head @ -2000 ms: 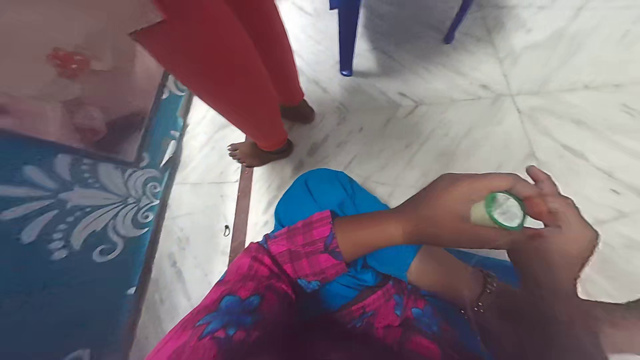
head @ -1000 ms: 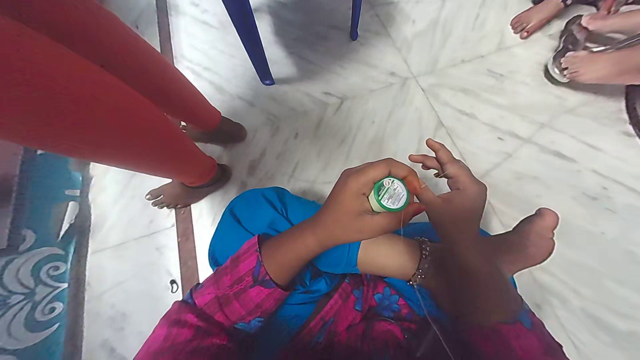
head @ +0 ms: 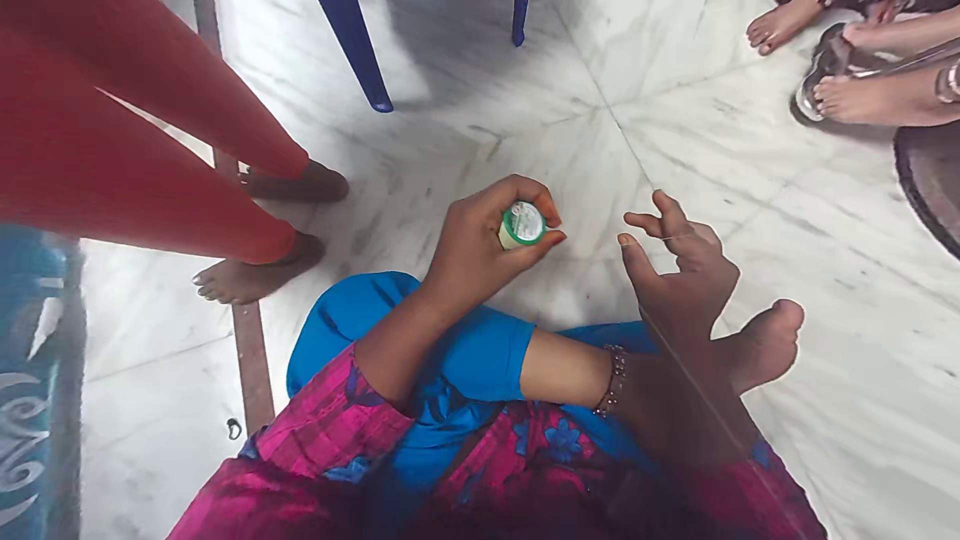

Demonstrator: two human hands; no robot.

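Observation:
My left hand (head: 487,240) is closed around a small spool of thread (head: 523,223) with a green rim and a round pale label bearing writing. Its thumb and fingertips curl about the spool's side. To the right, apart from it, is my right hand (head: 675,262), thumb and forefinger spread and other fingers curled. A fine pale thread (head: 701,386) crosses this hand's fingers and runs down past the wrist toward the lower right. How it is held among the curled fingers is partly hidden. Both hands are above my crossed legs in blue trousers (head: 465,352).
A person in red leggings (head: 150,172) stands barefoot at left on the marble floor (head: 555,135). Blue chair legs (head: 360,60) rise at the top. Other people's feet (head: 862,97) are at upper right. A small dark loop (head: 234,429) lies at lower left, near a blue patterned surface (head: 30,420).
My hands, close together a second ago, have moved apart; the right hand is now farther from the spool. The left hand keeps hold of the spool.

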